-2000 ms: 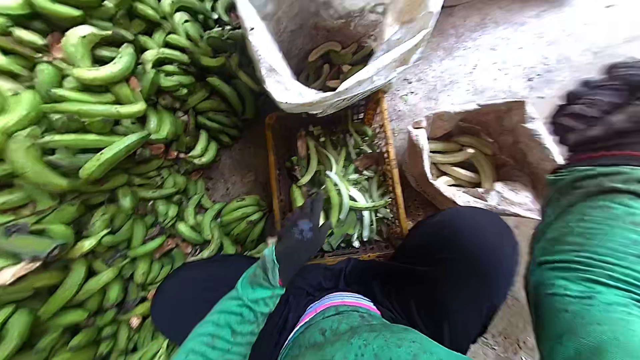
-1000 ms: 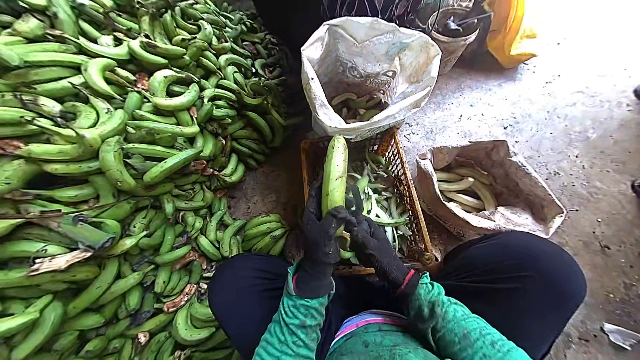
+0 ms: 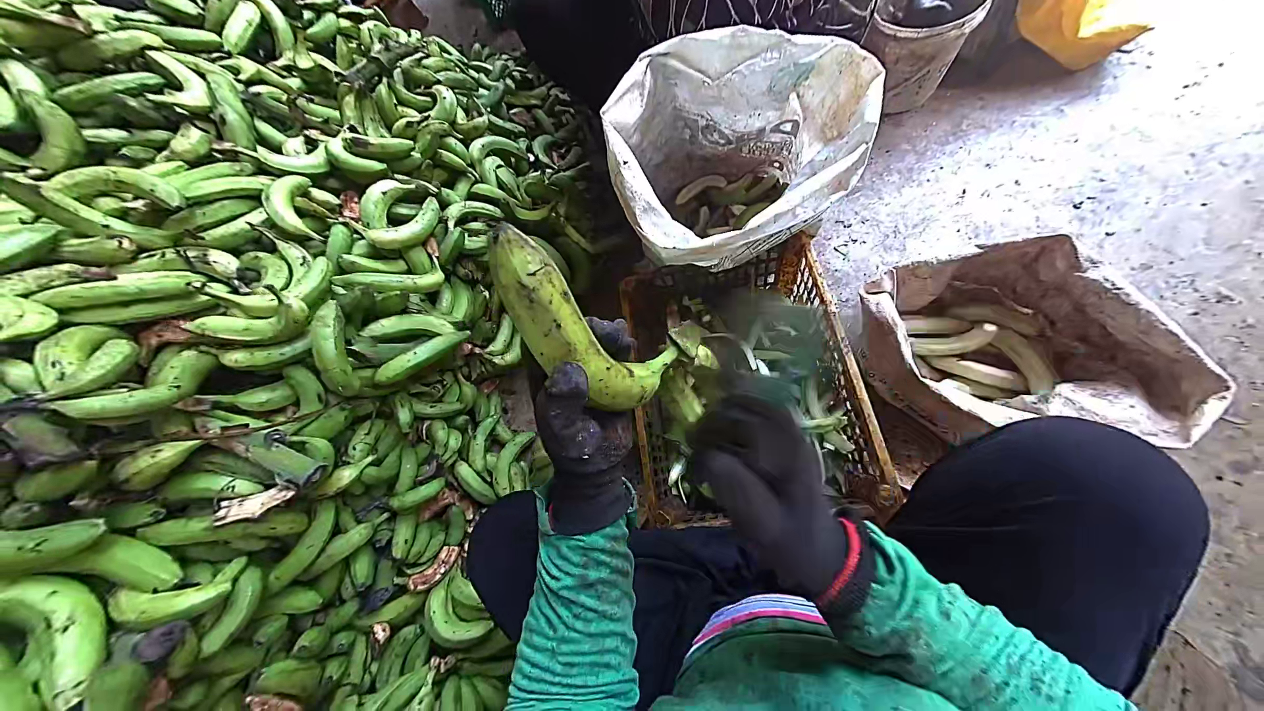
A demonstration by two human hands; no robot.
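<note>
My left hand (image 3: 585, 425), in a dark glove, grips a large green plantain (image 3: 553, 326) whose stem end points right. My right hand (image 3: 765, 469), also gloved, is blurred near that stem end; a blurred greenish shape shows just above it, and whether it holds a tool I cannot tell. Both hands are over a yellow-orange plastic crate (image 3: 854, 395) with green peel strips (image 3: 820, 415) in it. Peeled plantains (image 3: 973, 355) lie inside an open sack (image 3: 1116, 326) on the right.
A big pile of green plantains (image 3: 247, 296) spreads over the left. Behind the crate stands a white woven sack (image 3: 741, 99) with several plantains (image 3: 726, 197) in it. A bucket (image 3: 923, 49) and a yellow bag (image 3: 1076, 30) are at the back. My knees flank the crate.
The plantain that stood upright between both hands a second ago is now tilted in my left hand, farther left. My right hand has come away from my left. Two seconds ago no plantain was visibly held.
</note>
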